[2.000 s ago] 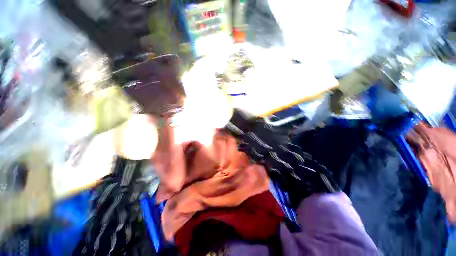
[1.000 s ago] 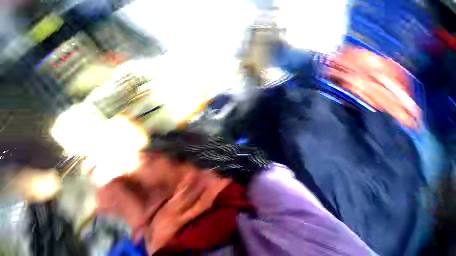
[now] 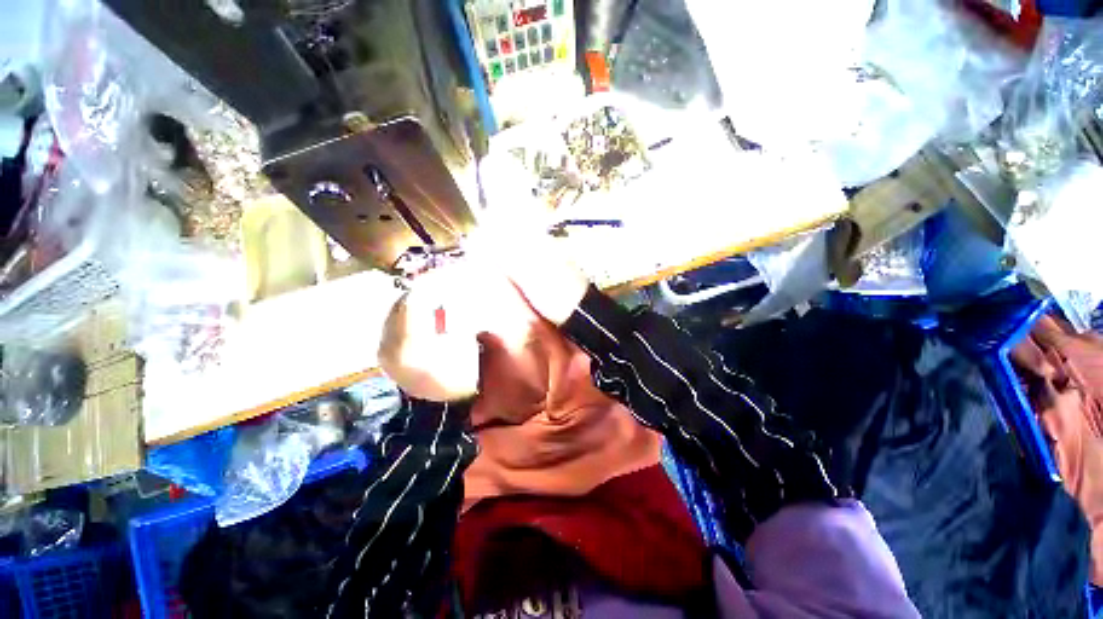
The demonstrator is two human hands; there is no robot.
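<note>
The salmon-pink garment piece runs from the bright needle area down over my lap. The dark machine head with its slotted plate stands above it. My left hand is on the cloth's left side, below the head, and appears to hold it. My right hand is on its right side, close to the needle area, also at the cloth. Strong glare washes out both hands' fingers and the stitching spot. A tray of small mixed shiny parts lies beyond my right hand.
The pale table's wood edge crosses in front. A control panel stands behind the parts tray. Clear plastic bags lie at both sides. Dark navy garments are heaped at the right, beside a blue crate. Another blue crate is at lower left.
The view swung right and came back, and is now sharper. My left hand has moved right, from beside the cloth onto it below the machine head.
</note>
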